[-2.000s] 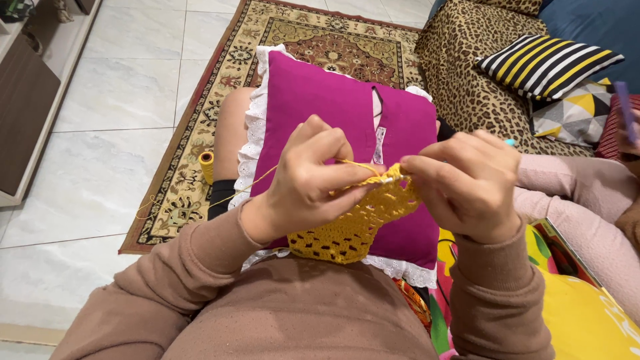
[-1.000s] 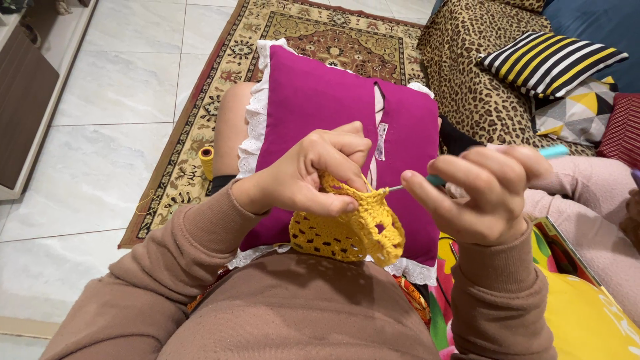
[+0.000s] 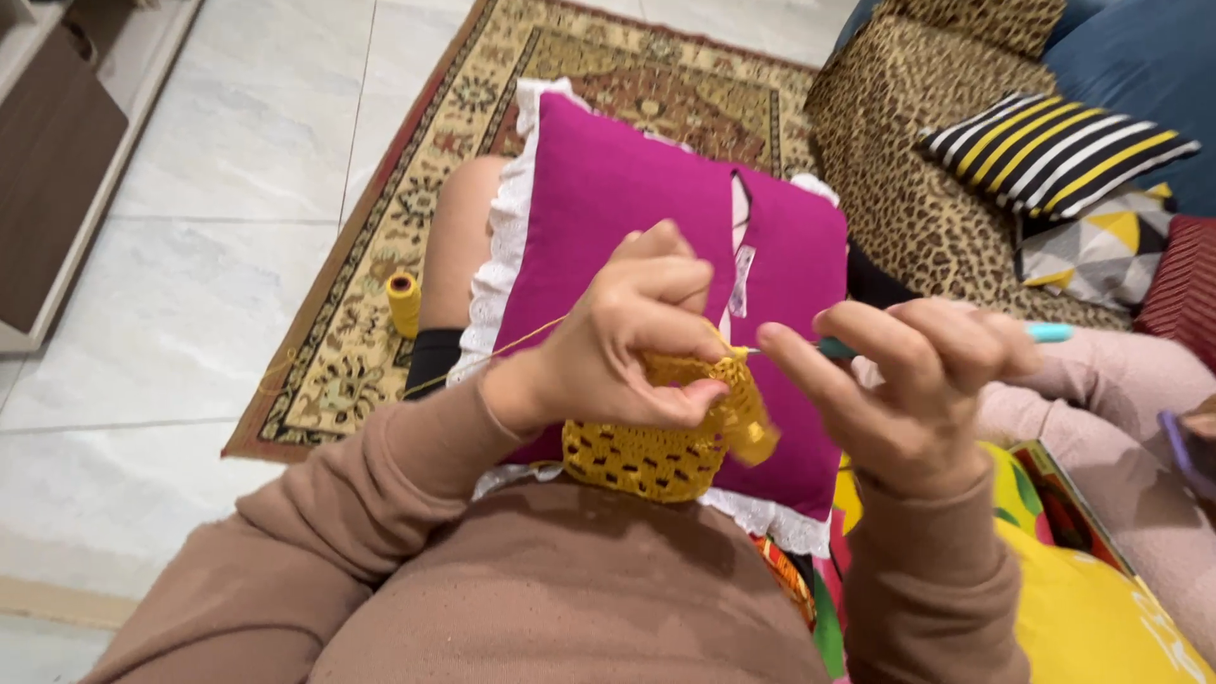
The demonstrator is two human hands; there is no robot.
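Note:
My left hand [image 3: 636, 332] pinches the upper edge of a yellow crochet piece [image 3: 646, 461] with an openwork pattern, which hangs over the near edge of a magenta cushion [image 3: 627, 190] on my lap. Yellow yarn [image 3: 518, 342] runs from behind my left hand down to the left. In my right hand [image 3: 912, 380] is a crochet hook with a teal handle [image 3: 1048, 332]; its metal tip meets the stitches beside my left fingertips. A spool of yellow yarn [image 3: 404, 306] stands left of my leg, by the patterned rug.
A patterned rug [image 3: 446, 171] lies on the tiled floor, with a cabinet [image 3: 57, 180] at the left. On the right are a leopard-print sofa [image 3: 883, 142], a striped cushion [image 3: 1059, 157], other cushions, a yellow fabric item [image 3: 1092, 608] and another person's legs in pink [image 3: 1102, 408].
Two seconds ago both hands were close together at the work; now my right hand is farther right with the hook showing. The loose end of the crochet piece has shifted.

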